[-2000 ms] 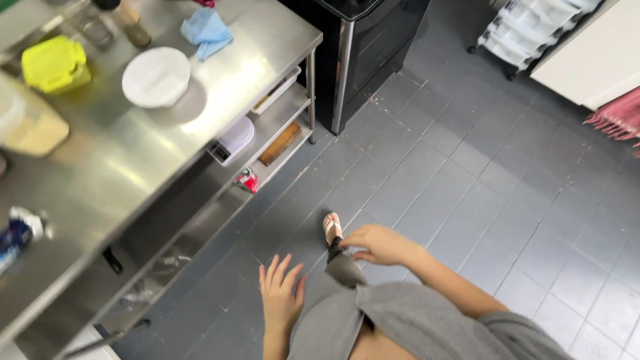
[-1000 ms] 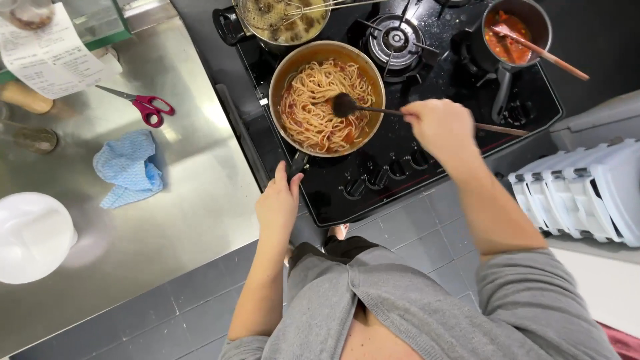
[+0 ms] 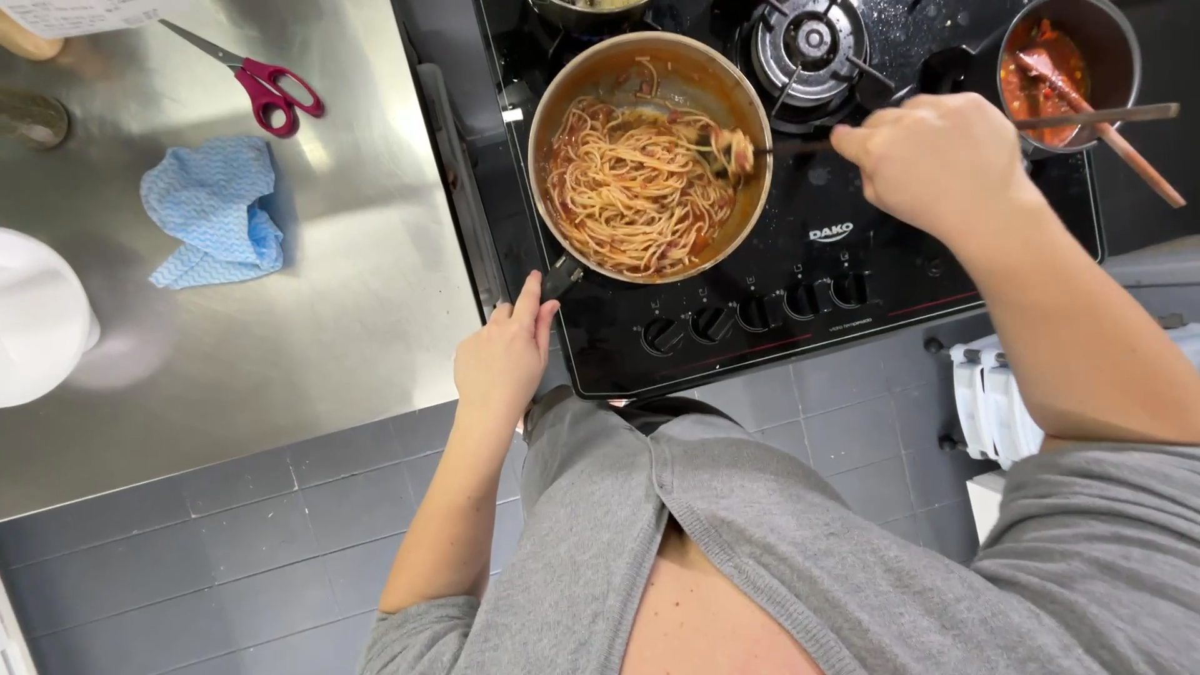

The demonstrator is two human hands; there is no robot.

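A frying pan (image 3: 541, 173) with spaghetti in red sauce (image 3: 637, 187) rests on the black gas cooktop. My left hand (image 3: 506, 352) grips its black handle (image 3: 562, 278), the fingers around the handle's end. My right hand (image 3: 942, 164) is shut on a long spoon-like utensil (image 3: 1102, 117), whose shaft runs out past the hand on the right. Its head is at the pan's right side, mostly hidden under lifted strands of spaghetti. Behind the right hand stands a saucepan (image 3: 1137, 70) with chunky red sauce and a wooden spoon (image 3: 1134, 169) leaning in it.
An unused burner (image 3: 812, 39) lies between the pans, and another pot (image 3: 600, 14) at the top edge. Control knobs (image 3: 755, 312) line the cooktop's front. On the steel counter (image 3: 375, 309) are scissors (image 3: 272, 94), a blue cloth (image 3: 216, 211), a white bowl (image 3: 37, 319) and a glass jar (image 3: 33, 120).
Two seconds ago both hands were free over the floor; since then they took hold of the pan handle and utensil. In the last second the utensil's head moved right, lifting spaghetti. The view has shifted.
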